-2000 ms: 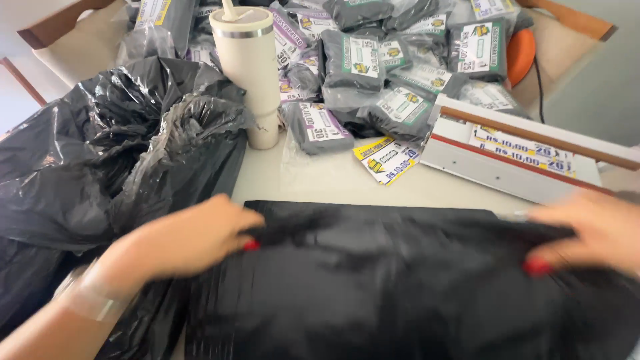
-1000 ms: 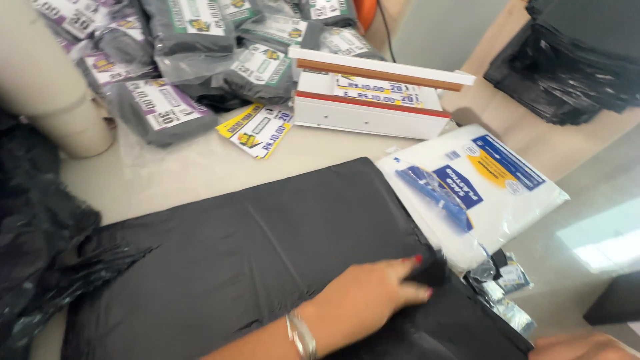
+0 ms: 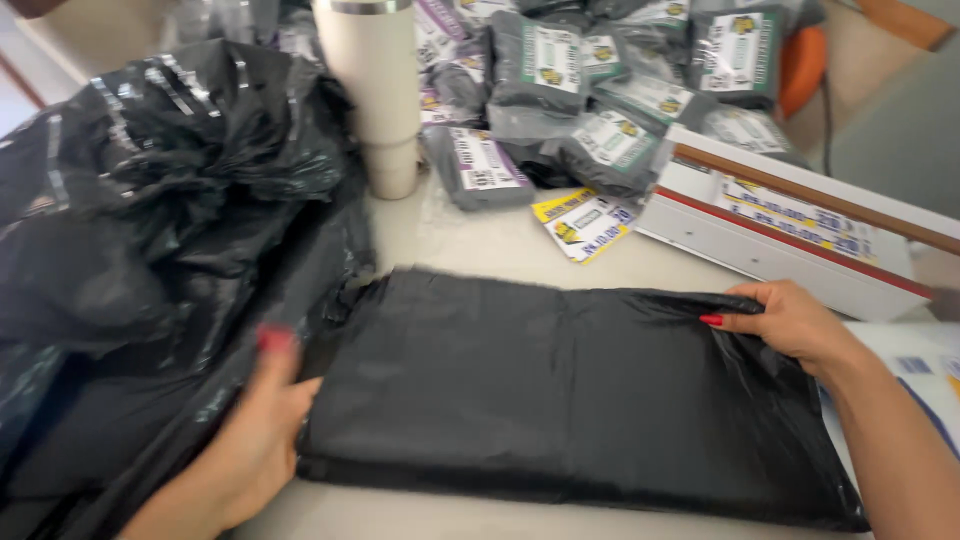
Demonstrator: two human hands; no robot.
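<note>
Folded black plastic bags (image 3: 555, 397) lie in a wide, flat stack on the pale table in front of me. My right hand (image 3: 784, 322) grips the stack's far right corner, thumb on top, fingers behind the plastic. At the stack's left edge is my left hand (image 3: 262, 420), blurred, with its thumb raised and a finger against the edge; whether it grips anything does not show. A large crumpled black plastic bag (image 3: 187, 225) fills the left side, next to my left hand.
A cream tumbler (image 3: 379, 97) stands beyond the stack. Behind it are packed bundles with labels (image 3: 540, 67) in clear plastic. A printed card (image 3: 585, 225) lies near a white bag sealer (image 3: 787, 225). A white plastic package (image 3: 915, 367) is at the right, partly under my right arm.
My right hand now holds the stack's far right corner. My left hand, on the dark plastic one second ago, is at the left edge. The view has swung back left.
</note>
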